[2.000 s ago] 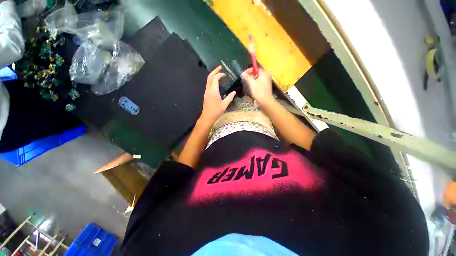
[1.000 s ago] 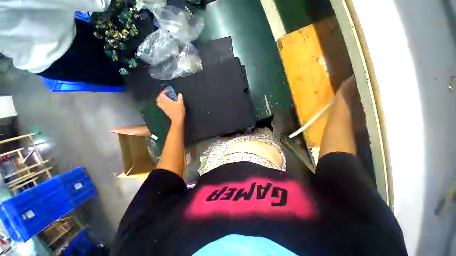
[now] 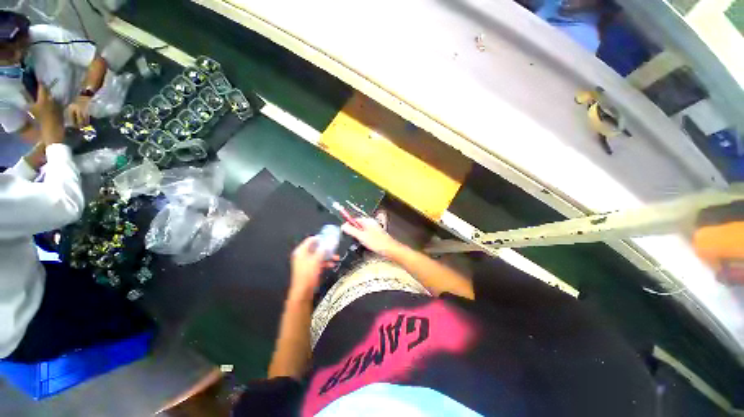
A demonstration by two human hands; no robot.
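My left hand [image 3: 307,262] holds a light blue moulded part [image 3: 329,239] in its fingertips, just above the near edge of the black mat [image 3: 273,236]. My right hand [image 3: 371,235] holds a pen-shaped tool with a red grip [image 3: 347,216], its pale end pointing up and left. The two hands are close together in front of my body, with the tool beside the blue part. Whether the tool touches the part cannot be told.
Crumpled clear bags [image 3: 194,226] and a heap of small assemblies [image 3: 104,236] lie left of the mat. Rows of oval parts [image 3: 175,104] stand beyond. Coworkers [image 3: 33,204] are at left. A yellow-orange board [image 3: 391,167] and pale metal bar [image 3: 604,221] are at right.
My left hand has brought the blue part from the mat to my front. My right hand has come back from the right, now with the red tool. The view has turned, showing more coworkers.
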